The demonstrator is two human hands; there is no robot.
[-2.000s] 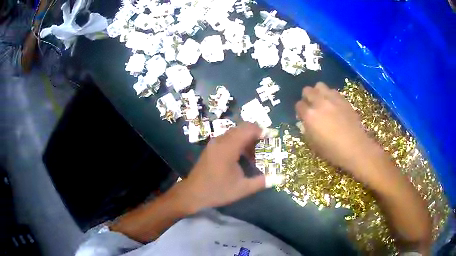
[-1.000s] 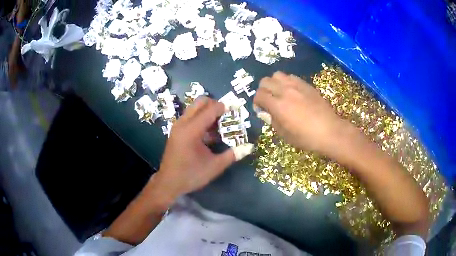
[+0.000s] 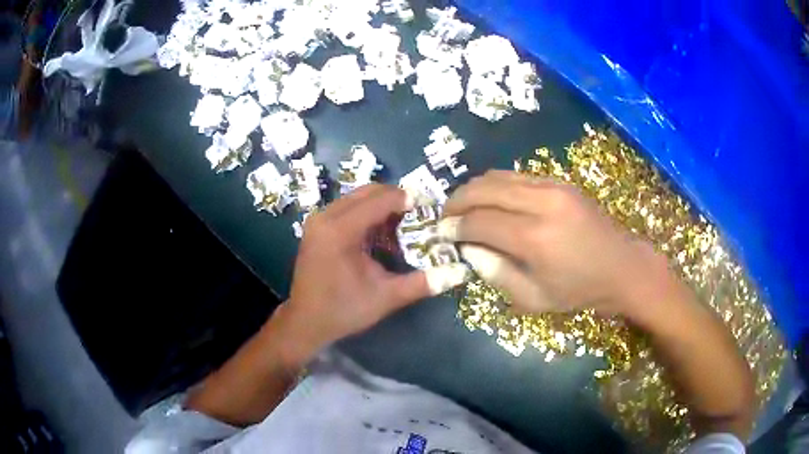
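My left hand (image 3: 355,257) holds a white plastic housing (image 3: 419,238) between its thumb and fingers. Brass bits show in the housing's slots. The thumb has a white cover. My right hand (image 3: 541,239) is at the housing's right side, with covered fingertips touching its face. Whether a brass piece is between these fingertips cannot be seen. A pile of small brass terminals (image 3: 568,330) lies under and around my right hand and forearm. Other white housings (image 3: 284,133) lie beyond my hands, some close behind the held one.
A dark green table surface (image 3: 377,133) lies under the parts. A bright blue sheet (image 3: 710,106) covers the raised area at the upper right. A limp white plastic piece (image 3: 106,55) hangs at the table's left edge. A black shape (image 3: 160,284) is at the left, below the table edge.
My right hand has moved from above the brass pile leftward and down to the housing and now touches it. My left hand still holds the housing, closer to me than the heap.
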